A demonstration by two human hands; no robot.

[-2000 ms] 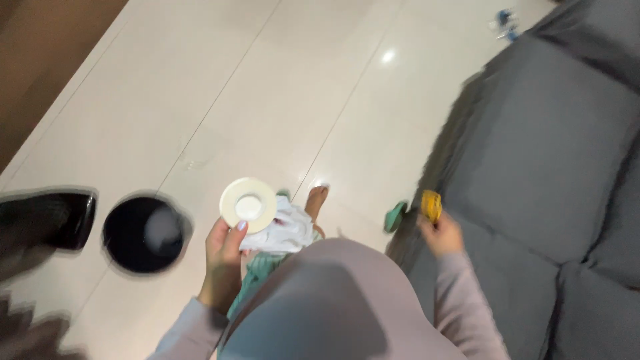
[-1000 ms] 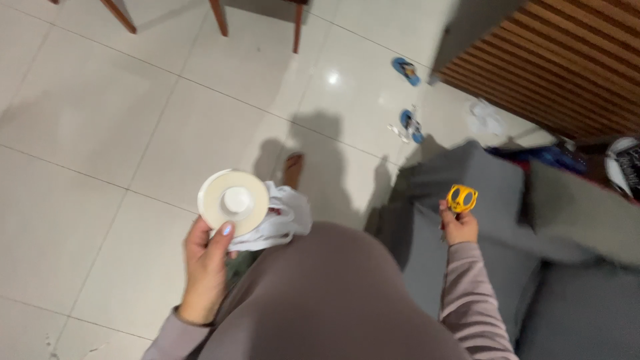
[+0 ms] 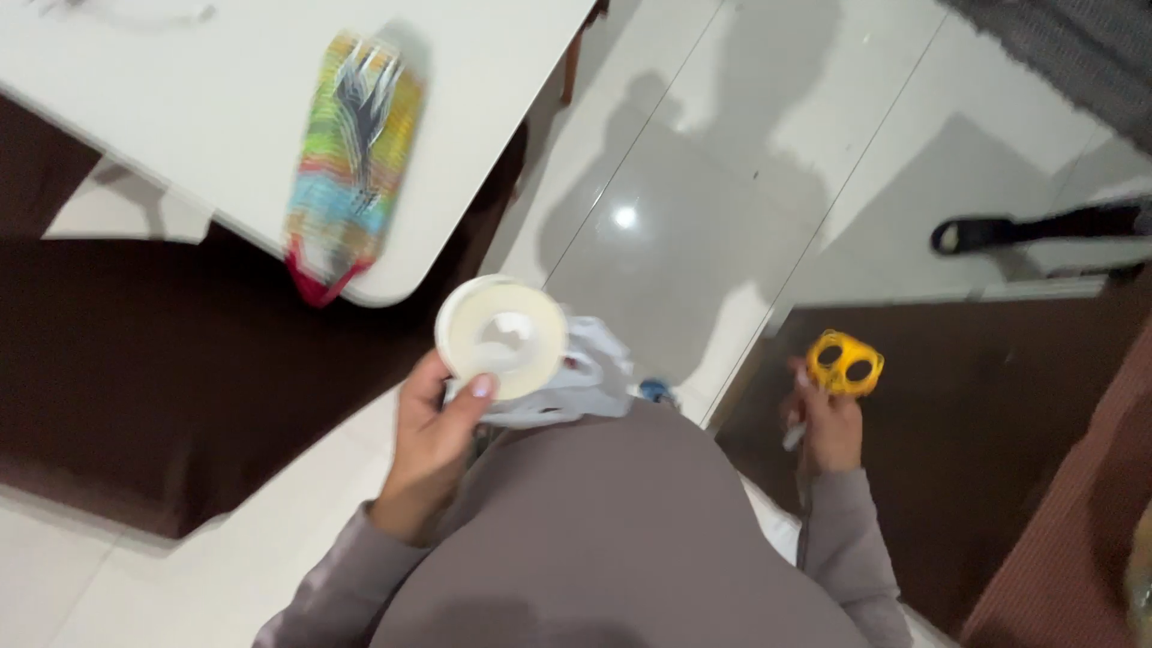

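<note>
My left hand (image 3: 441, 432) grips a round cream-white container or lid (image 3: 540, 355) by its lower edge, thumb on top. A white plastic bag (image 3: 594, 382) hangs just beyond that hand; how it is held is hidden. On the right, my right hand (image 3: 826, 418) is closed around a small yellow object with two round dark openings (image 3: 844, 364), whose exact kind I cannot tell. A small pale tip (image 3: 793, 438) shows below its fingers. Both hands are held apart, on either side of my body.
At upper left a white table (image 3: 216, 99) carries a colourful striped pouch (image 3: 346, 162) with a red strap and dark printed shapes. A dark brown surface (image 3: 117, 360) lies beneath it. A black strap-like thing (image 3: 990, 234) is at right, near a grey rug (image 3: 1071, 54).
The view has swung from the grey sofa and floor to the white table. Both hands still hold the same things.
</note>
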